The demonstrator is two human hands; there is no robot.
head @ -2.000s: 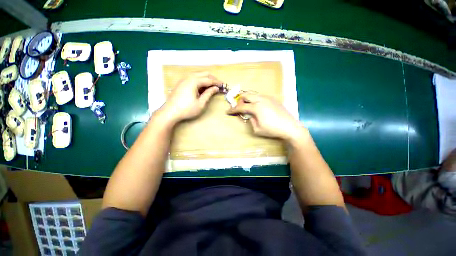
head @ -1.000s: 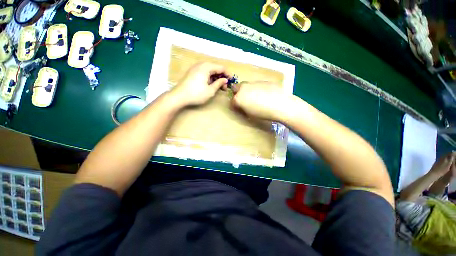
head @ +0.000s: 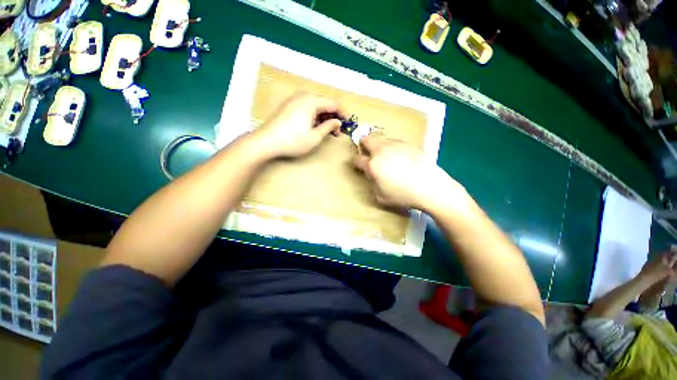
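Note:
My left hand (head: 308,126) is over the middle of the tan mat (head: 312,185), its fingers closed on a small dark wired part (head: 348,124) that sticks out past the fingertips. My right hand (head: 390,167) is just to the right, fingers bent, close to the part. A small whitish piece (head: 364,133) shows between the hands; I cannot tell whether it is tape or part of the unit. What the right fingertips hold is too small to make out. A pale ring-shaped roll (head: 169,157) lies flat at the mat's left edge, partly behind my left forearm.
Cream housings (head: 64,116) with dark centres and wires stand at the left, with small silvery parts (head: 136,101) beside them. Beyond the worn rail (head: 401,63), yellow-faced units (head: 475,45) lie on the green conveyor. White sheet (head: 620,237) at right; another person's arm (head: 638,286) beyond it.
The view has turned. The cream and yellow piece between my hands two seconds ago no longer shows; a dark part does. My right hand has drawn slightly back from the left since one second ago.

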